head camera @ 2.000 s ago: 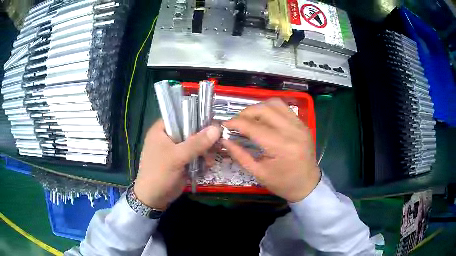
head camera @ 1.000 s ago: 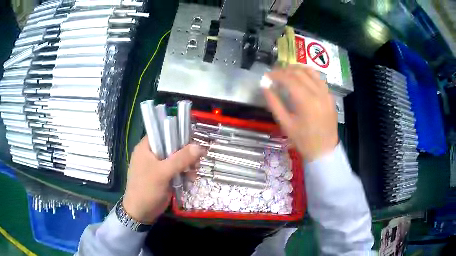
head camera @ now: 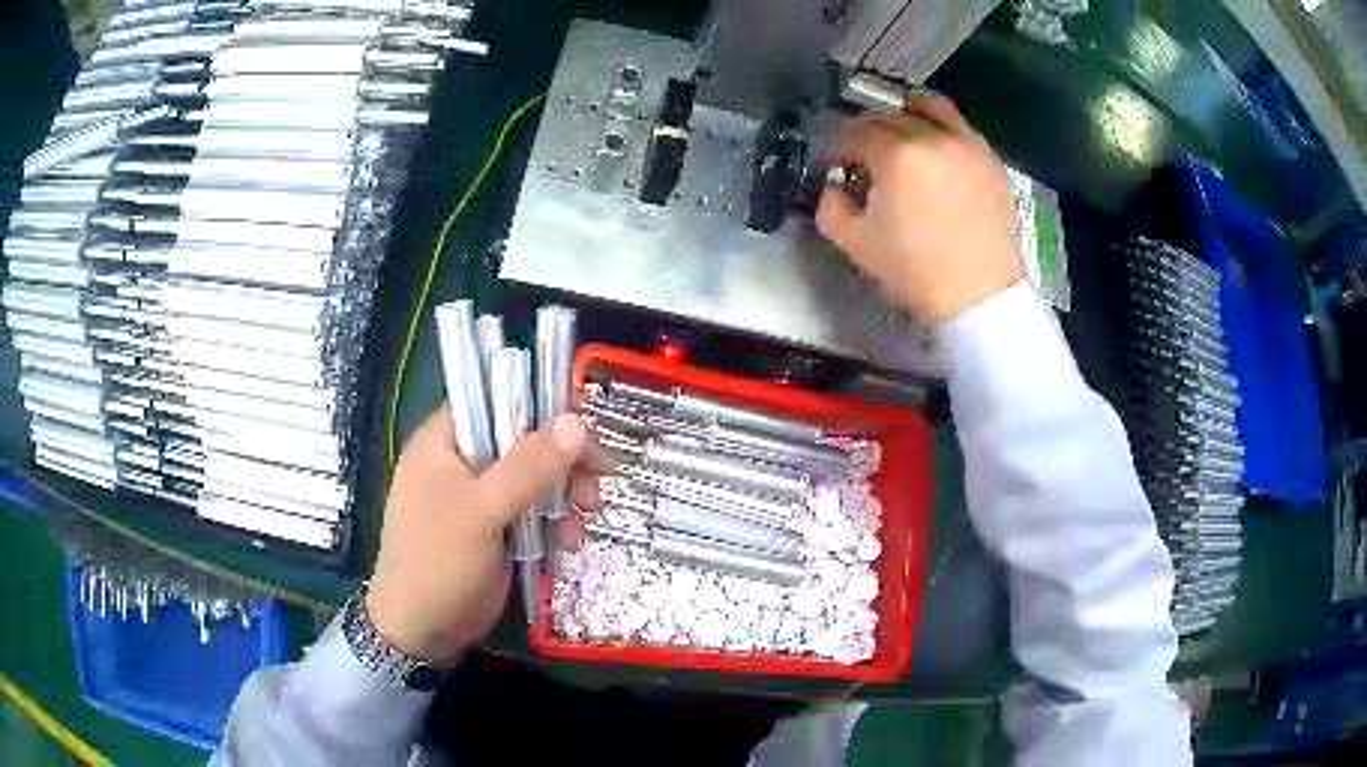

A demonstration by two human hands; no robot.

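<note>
My left hand [head camera: 477, 517] holds several silver tubes [head camera: 511, 393] upright in a fan over the left edge of the red parts bin [head camera: 909, 558]. My right hand [head camera: 927, 202] is at the press fixture [head camera: 600, 225], beside the right black block [head camera: 775, 173]. Its fingertips are around a small dark round part; what else it holds is hidden by the fingers. The bin holds many white caps [head camera: 720, 611], with several tubes [head camera: 730, 477] lying across them.
A large stack of tubes [head camera: 263, 255] lies at left, by a yellow-green wire [head camera: 438, 277]. A row of tubes [head camera: 1192, 405] and a blue bin [head camera: 1282, 390] are at right. Another blue bin [head camera: 165, 674] is below left. A red light [head camera: 673, 354] glows on the machine front.
My right hand has moved from beside my left hand, up over the bin, to the fixture's blocks. My left hand still holds its tubes, now further left of the bin.
</note>
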